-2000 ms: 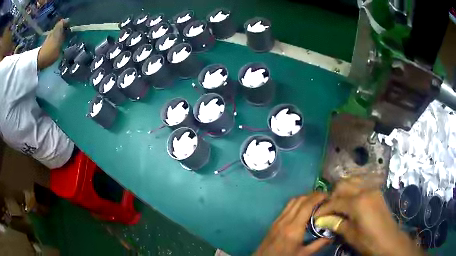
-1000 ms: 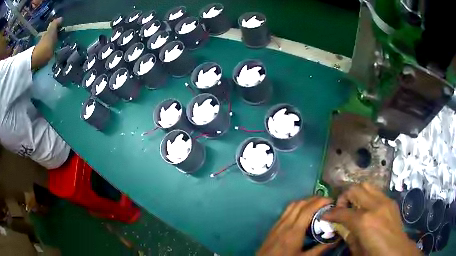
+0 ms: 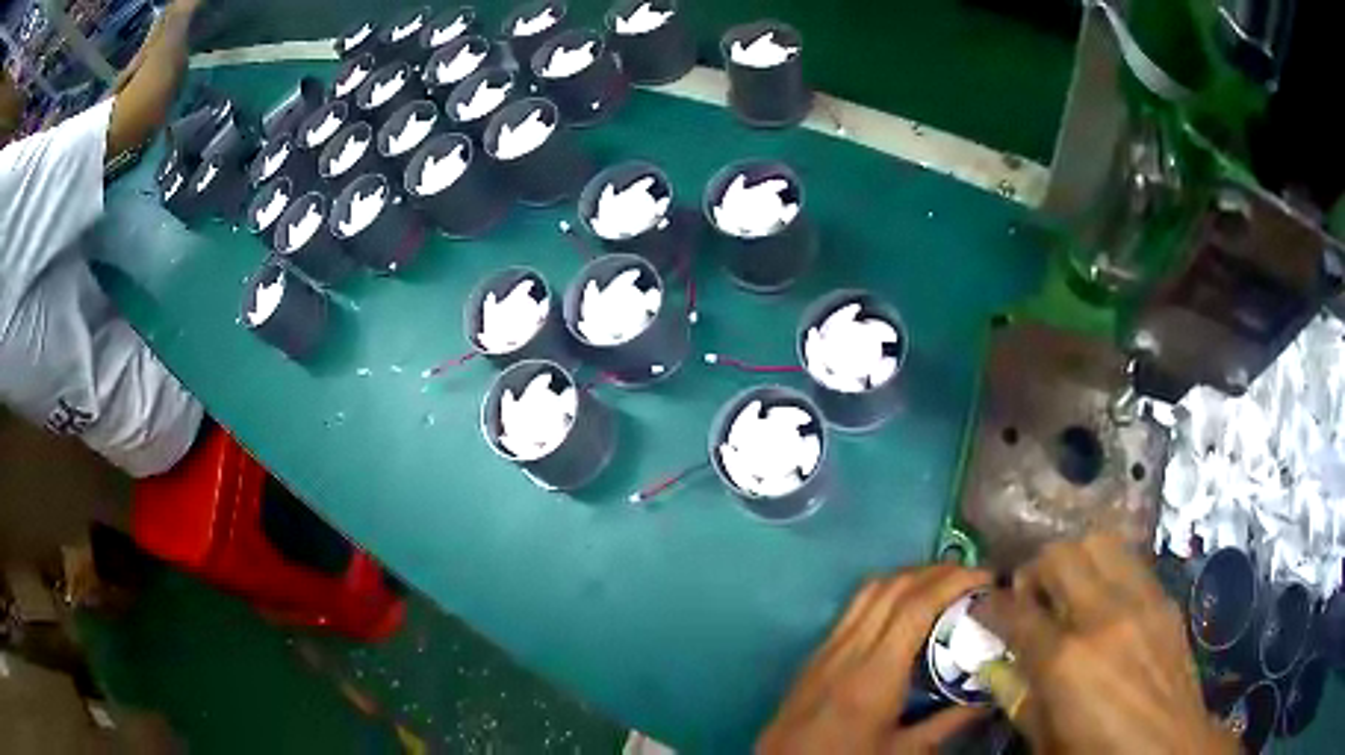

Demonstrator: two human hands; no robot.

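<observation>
My left hand [image 3: 863, 671] is wrapped around a dark fan housing at the bottom right, in front of the press base. A white impeller [image 3: 966, 646] shows in the housing's mouth. My right hand [image 3: 1106, 642] is over the mouth with its fingers on the impeller, and a yellowish covering [image 3: 1006, 682] shows on a finger. The right fingertips are partly hidden. The housing's lower part is hidden by my hands and the frame edge.
Finished assemblies [image 3: 774, 450] stand across the green bench. The press base plate [image 3: 1055, 443] and press head [image 3: 1239, 280] are at the right. Loose white impellers [image 3: 1261, 457] and empty housings [image 3: 1221, 597] lie beyond. A person in white [image 3: 74, 295] is by a red stool [image 3: 221, 516].
Both hands stay around the same housing. The right fingers have shifted over the impeller, which shows more than two seconds ago. The person's arm at the left has moved slightly.
</observation>
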